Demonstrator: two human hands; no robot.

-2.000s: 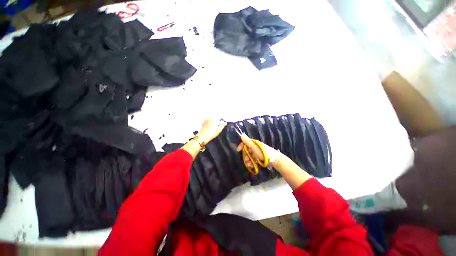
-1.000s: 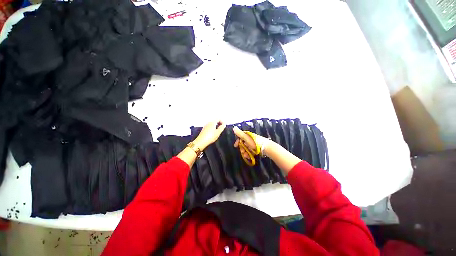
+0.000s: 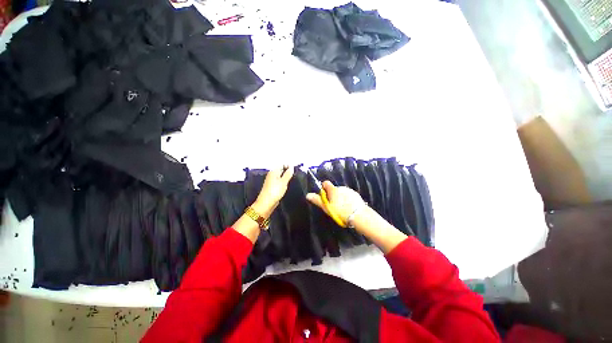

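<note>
A long row of overlapping black fabric pieces [image 3: 127, 234] lies along the table's near side like pleats. My left hand [image 3: 275, 184] is at the row's far edge, fingertips pinching the edge of a black piece. My right hand [image 3: 340, 203] holds the yellow-handled scissors [image 3: 330, 206] just to the right. Their silver blades point up and left to the same far edge, close to my left fingertips. Whether the blades are open or closed is too small to tell. Connecting threads cannot be made out.
A large heap of black pieces [image 3: 100, 87] covers the left of the white table [image 3: 470, 161]. A small black pile [image 3: 349, 40] lies at the far side. A small red tool [image 3: 230, 20] and black scraps lie between them. A brown box-like object [image 3: 547, 161] stands beyond the right edge.
Since one second ago the scissors have turned, and their blades now show at the far edge. My left hand stays at that edge. The view has shifted slightly.
</note>
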